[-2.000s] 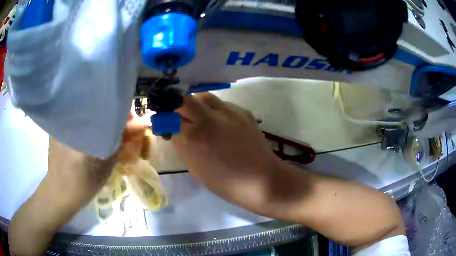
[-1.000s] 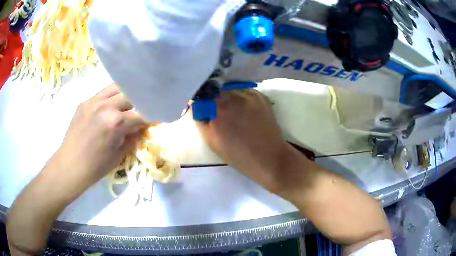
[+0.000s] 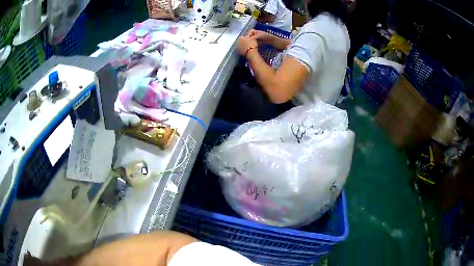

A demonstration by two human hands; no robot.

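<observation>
Only my right forearm (image 3: 140,248), with a white sleeve, shows at the bottom edge. My right hand is cut off or hidden at the bottom left. My left hand is out of the picture. The white-and-blue sewing machine head (image 3: 49,111) fills the left side. A blurred pale strand (image 3: 51,214) lies near a white shape at the bottom left. The small metal bobbin winder (image 3: 110,192) sits on the machine bed. The needle area and any tassel piece are not visible.
A full clear plastic bag (image 3: 291,166) stands in a blue basket (image 3: 270,234) right of the ruler-marked table edge (image 3: 165,200). A seated person (image 3: 317,57) works beyond. Pink and white fabric (image 3: 150,93) lies on the table. Baskets and a cardboard box (image 3: 408,111) stand farther right.
The view has swung right, away from the needle area. Both hands and the cream strands have left the picture; my right forearm remains at the bottom.
</observation>
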